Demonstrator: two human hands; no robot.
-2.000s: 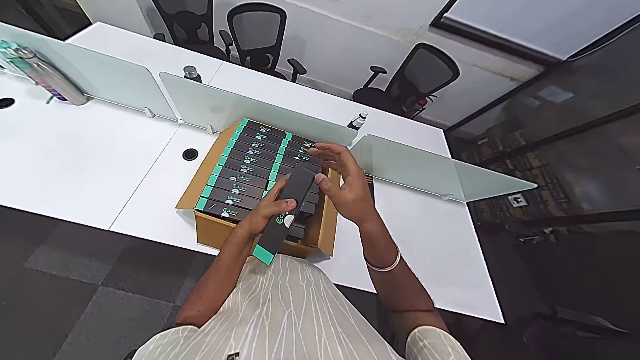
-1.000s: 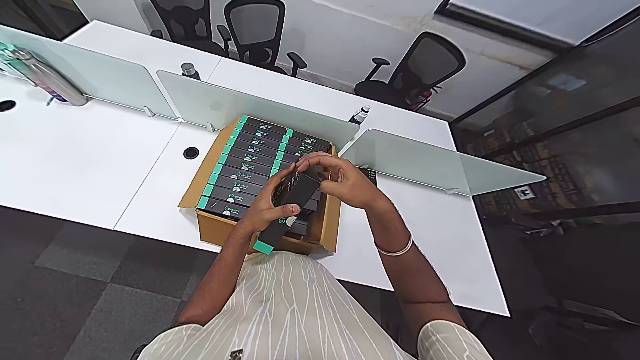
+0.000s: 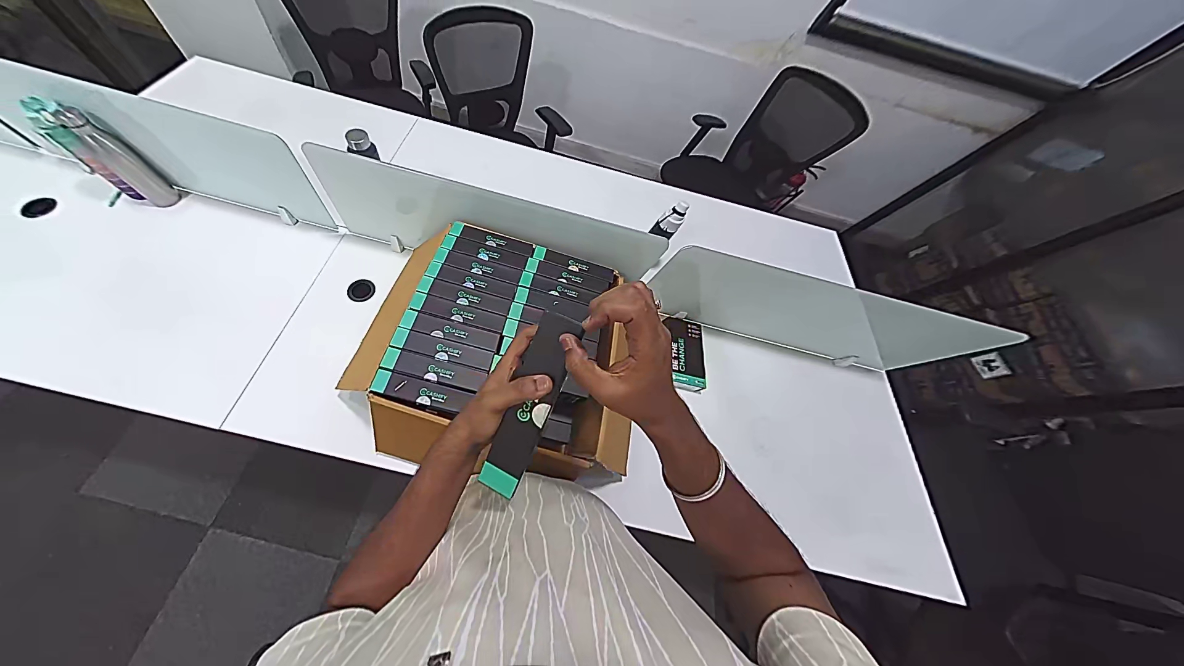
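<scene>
A slim black box with a green end (image 3: 529, 416) is gripped in my left hand (image 3: 504, 393), tilted over the near part of an open cardboard carton (image 3: 407, 435). My right hand (image 3: 634, 356) is at the box's upper end, thumb and index finger pinched at its edge; whether it grips the box is not plain. Below them, the carton holds two columns of similar black boxes (image 3: 450, 351) with green ends, lying side by side. My hands hide part of the right column. Another black box with green trim (image 3: 686, 356) lies on the white desk, right of the carton.
Frosted glass dividers (image 3: 481, 208) run behind the carton across the white desk (image 3: 157, 305). A steel bottle (image 3: 120, 162) leans at the left divider. Two smaller bottles (image 3: 361, 143) (image 3: 671, 220) stand beyond the dividers. Mesh chairs (image 3: 481, 69) are behind. A black cable grommet (image 3: 361, 290) is left of the carton.
The black box stays in my left hand while its tilt has shifted. My right fingers, spread over its upper end two seconds ago, are now pinched together at its edge.
</scene>
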